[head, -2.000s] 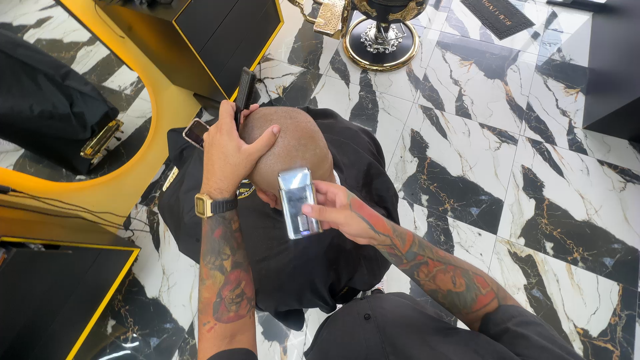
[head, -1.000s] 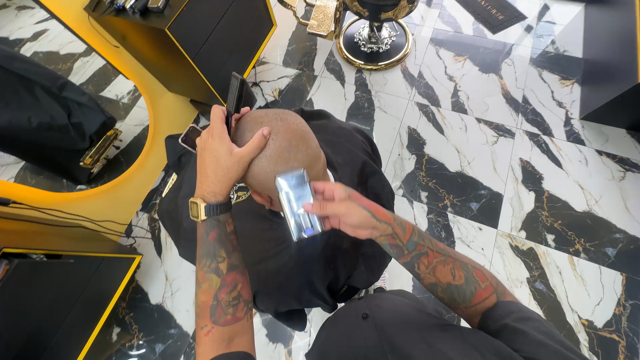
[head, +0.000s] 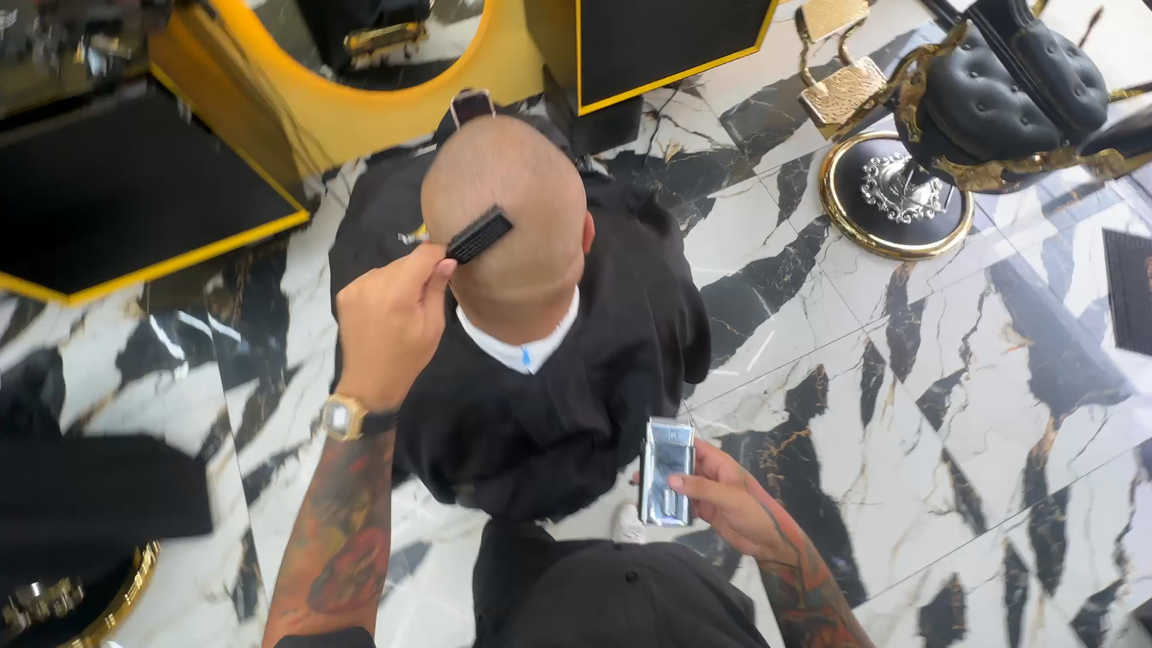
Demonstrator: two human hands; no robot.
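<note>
Below me a seated person's closely shaved head (head: 531,184) shows from behind, with a white neck strip (head: 540,349) above a black cape (head: 531,441). My left hand (head: 393,315) pinches one end of a small black brush (head: 480,235), whose bristles lie at the back of the scalp, left of its middle. Low on the right, away from the head, my right hand (head: 727,497) holds a shiny silver foil shaver (head: 669,472) upright, thumb on its front. What looks like a phone (head: 472,106) shows just beyond the head.
A yellow-framed mirror (head: 504,54) and black cabinets with yellow edges (head: 144,180) stand ahead and to the left. A black tufted barber chair (head: 990,99) with a gold-rimmed base (head: 832,211) stands at upper right. The floor (head: 864,432) is black-and-white marble tile. Part of another chair base (head: 135,585) shows at lower left.
My right hand has drawn the shaver away from the head. My left hand no longer rests spread on the scalp; it holds the brush against the back of it. The view has shifted considerably.
</note>
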